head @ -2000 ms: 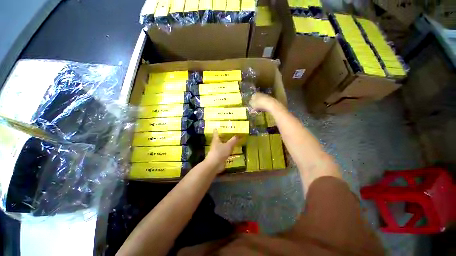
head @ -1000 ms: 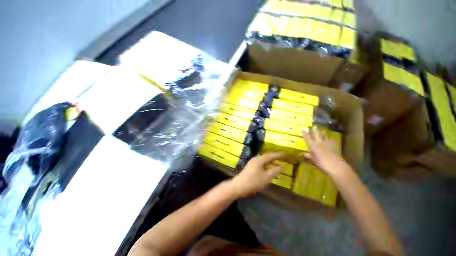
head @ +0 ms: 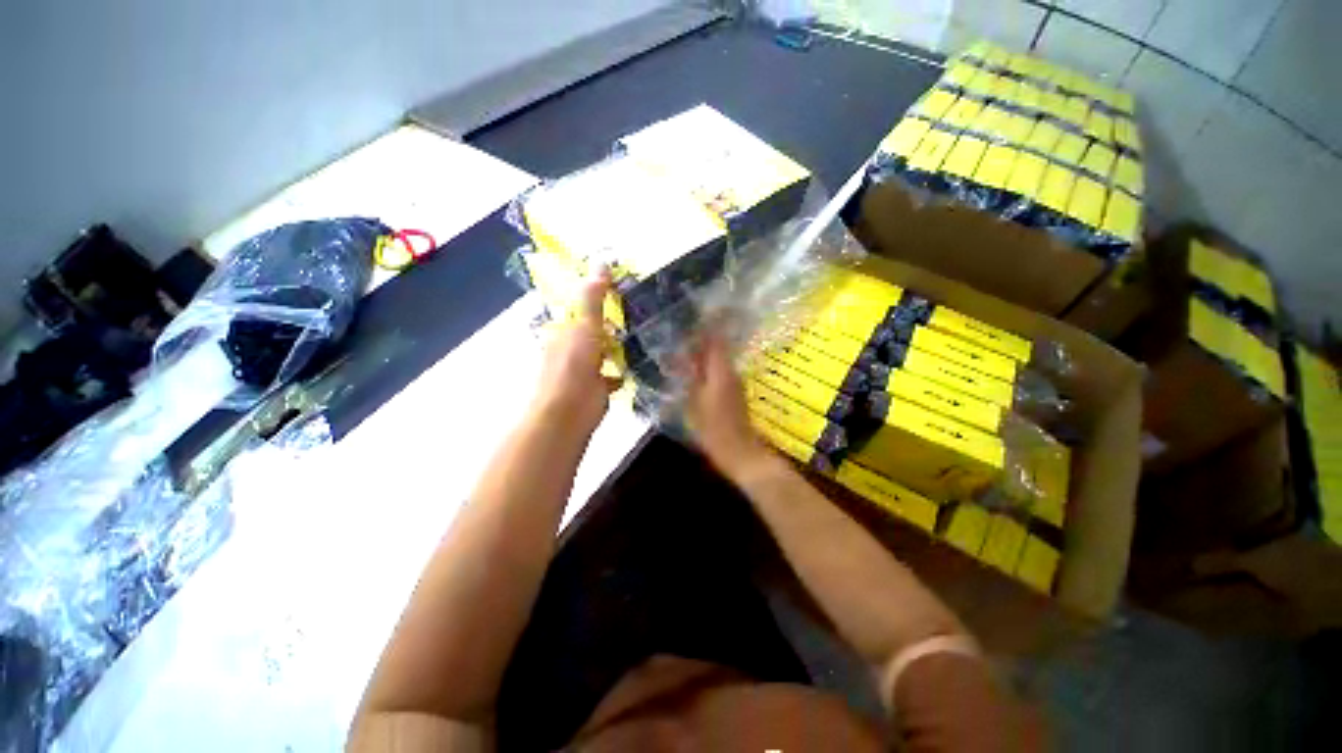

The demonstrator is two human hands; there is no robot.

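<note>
Bagged yellow boxes with black bands [head: 633,221] stand together on the table in loose clear film. My left hand [head: 584,346] is against their near left side, thumb up on the front. My right hand [head: 714,390] is at their right side, partly behind crinkled clear film. Both hands hold the group between them. Whether it is lifted off the table I cannot tell. The open shipping carton [head: 1114,486] to the right holds rows of yellow boxes [head: 942,397], with several edge-up boxes along its near side.
Scissors with red-yellow handles [head: 405,247] lie beside a dark bag [head: 295,294]. A heap of clear bags [head: 103,544] is at the left. More filled cartons [head: 1016,140] stand at the back right. The carton wall is close to my right arm.
Both hands have left the carton and moved left to the bagged boxes on the table. The view has swung left, bringing the scissors and dark bag into clearer view.
</note>
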